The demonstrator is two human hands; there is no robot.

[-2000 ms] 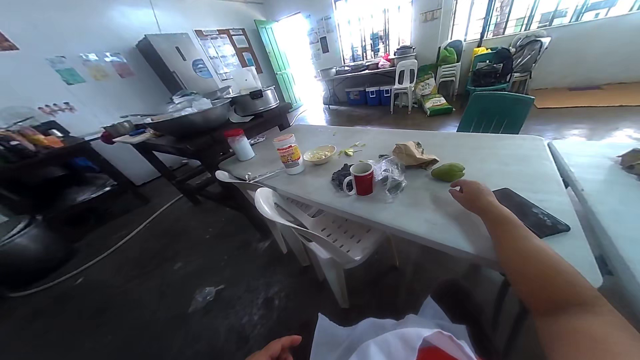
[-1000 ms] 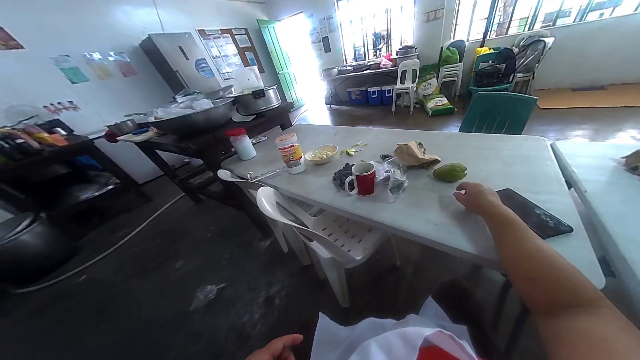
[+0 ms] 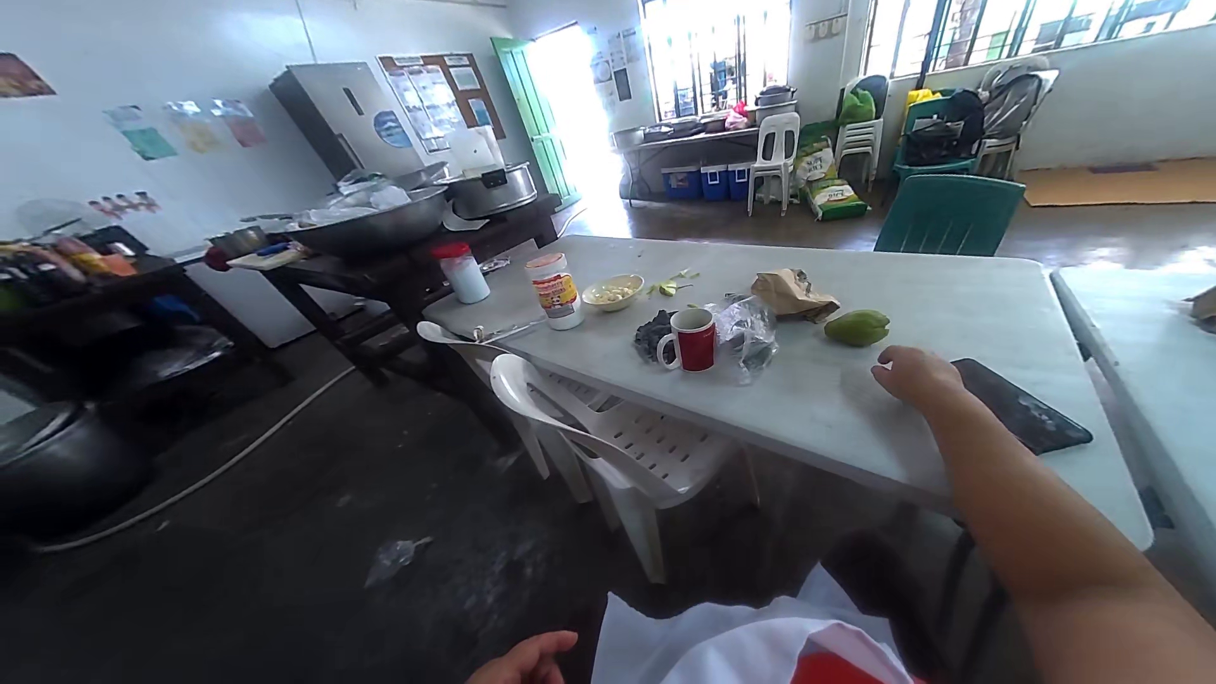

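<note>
My right hand (image 3: 917, 376) rests at the white table (image 3: 959, 294), its fingers loosely curled, with nothing visible in them. Just beyond it lies a green mango-like fruit (image 3: 857, 328), apart from the fingertips. A dark flat tablet-like object (image 3: 1021, 407) lies beside the wrist, partly behind the forearm. Low in the view, my left hand (image 3: 527, 659) shows only in part, held over my lap with its thumb and fingers apart. A red and white mug (image 3: 694, 339) stands between dark crumpled plastic (image 3: 654, 334) and a clear plastic bag (image 3: 748, 332). Behind them is a crumpled brown paper bag (image 3: 794, 294).
Two jars, one labelled (image 3: 556, 293) and one red-lidded (image 3: 463, 274), stand at the table's left with a shallow bowl (image 3: 614, 293). White plastic chairs (image 3: 627, 437) are at the near edge, a green chair (image 3: 950, 214) at the far edge. A large wok (image 3: 366, 223) is on the left.
</note>
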